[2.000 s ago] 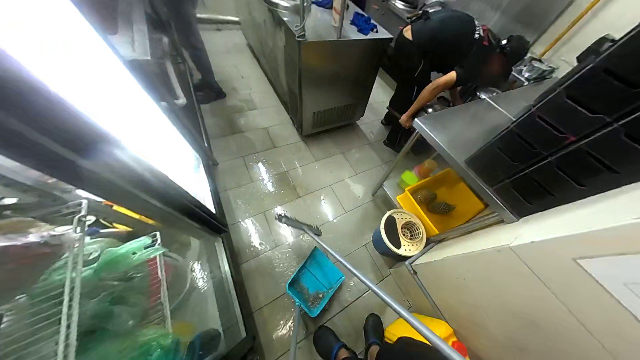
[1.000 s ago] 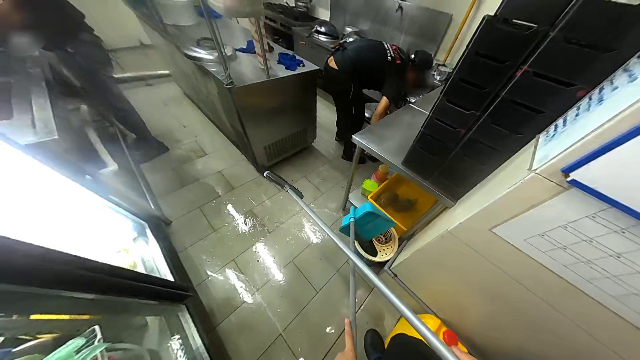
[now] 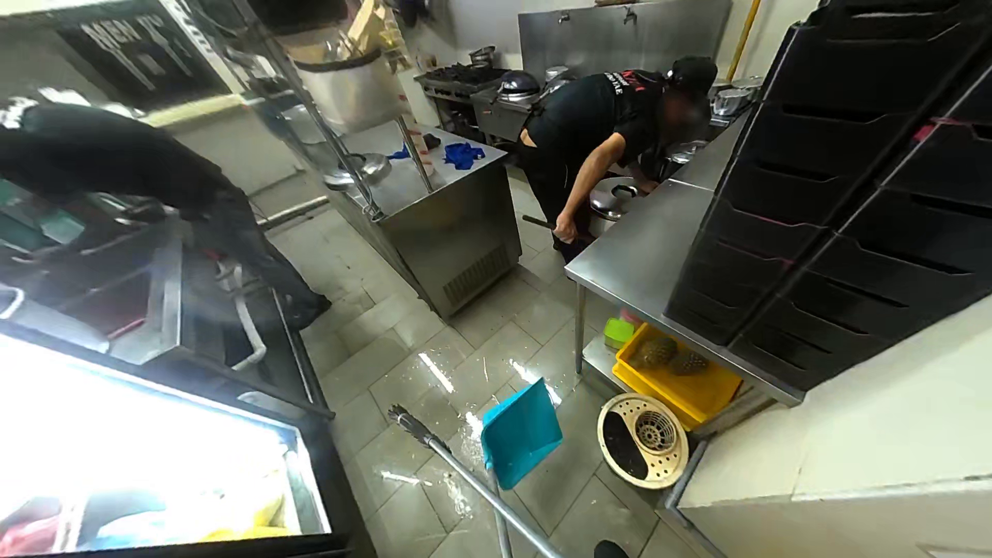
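Neither of my hands shows in the head view. A long grey-handled broom or brush (image 3: 415,425) reaches up from the bottom edge, its dark bristled head over the wet tiled floor. Right of its head is a blue dustpan (image 3: 523,434) on a long pale handle, which crosses the broom's handle low in the view. Whatever holds the two handles lies below the frame. A bucket (image 3: 643,442) with a cream perforated top stands to the right of the dustpan.
Steel table (image 3: 632,263) at right has a yellow crate (image 3: 674,387) beneath it; black crates (image 3: 821,178) stand above. A person (image 3: 589,124) bends behind it. Another person (image 3: 155,163) leans at left beyond a lit display case (image 3: 147,457). A steel counter (image 3: 457,232) stands mid-floor.
The dustpan has moved away from over the bucket, leaving its top uncovered. The fingers seen at the bottom edge are out of view. The view has shifted. The person at left now bends forward.
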